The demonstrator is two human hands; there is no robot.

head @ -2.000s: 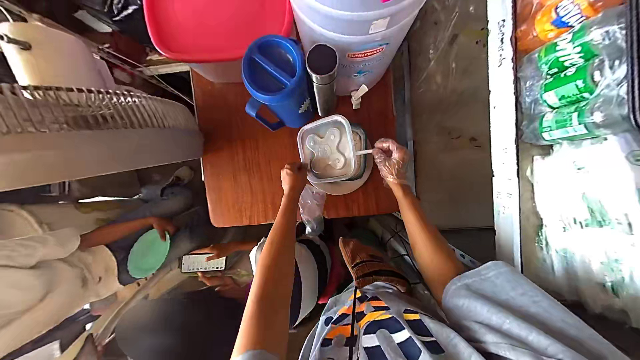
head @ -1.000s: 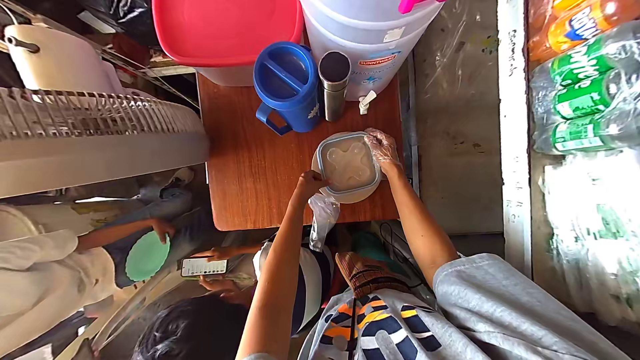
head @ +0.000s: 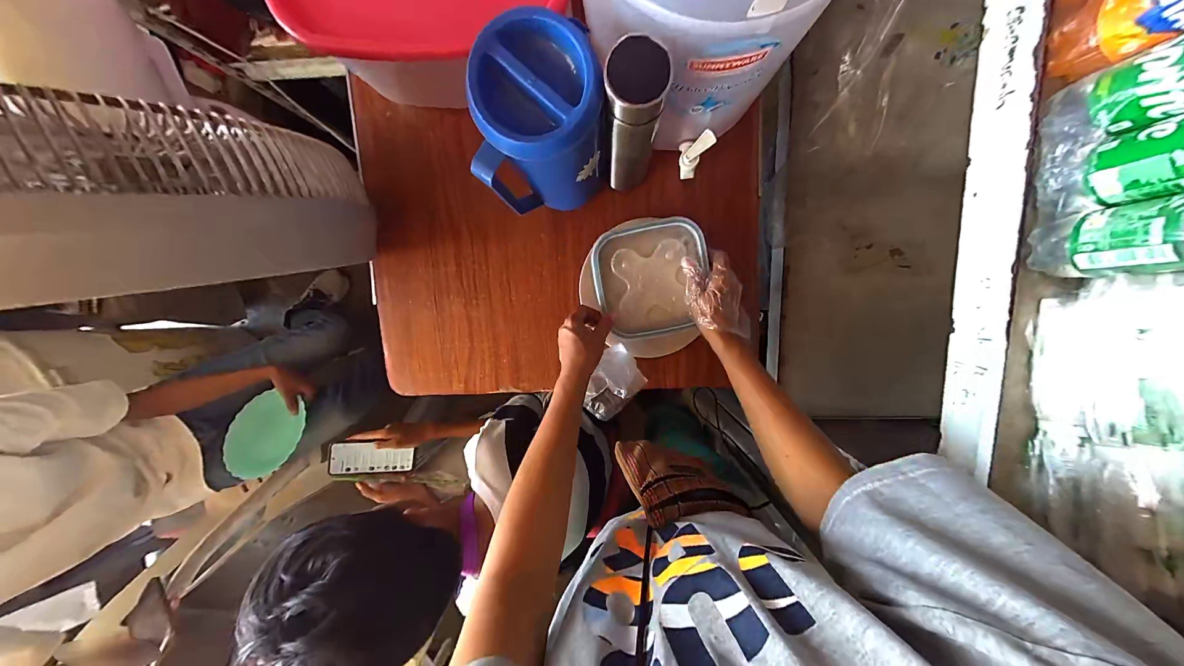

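Observation:
A square clear plastic lid with a grey-blue rim [head: 652,277] lies over a food container whose inside shows pale through it. Beneath it is a round whitish plate or lid [head: 659,346]. My left hand [head: 585,338] is at the lid's lower left corner, fingers curled against the rim. On the right side of the rim rests my right hand [head: 714,291], in a clear plastic glove, its fingers bent over the edge. A crumpled clear plastic bag [head: 614,377] hangs at the table edge beside my left wrist.
On the wooden table [head: 462,277] stand a blue jug [head: 536,111], a steel tumbler [head: 636,120] and a water dispenser [head: 708,74] with a white tap [head: 694,153]. A fan [head: 185,185] is at left. Below left, one person holds a phone [head: 372,459], another a green plate [head: 265,433].
Two seconds ago my right hand held a pale utensil at the container, with the lid tilted in my left hand. Now the lid lies over the container, and no utensil shows in my right hand.

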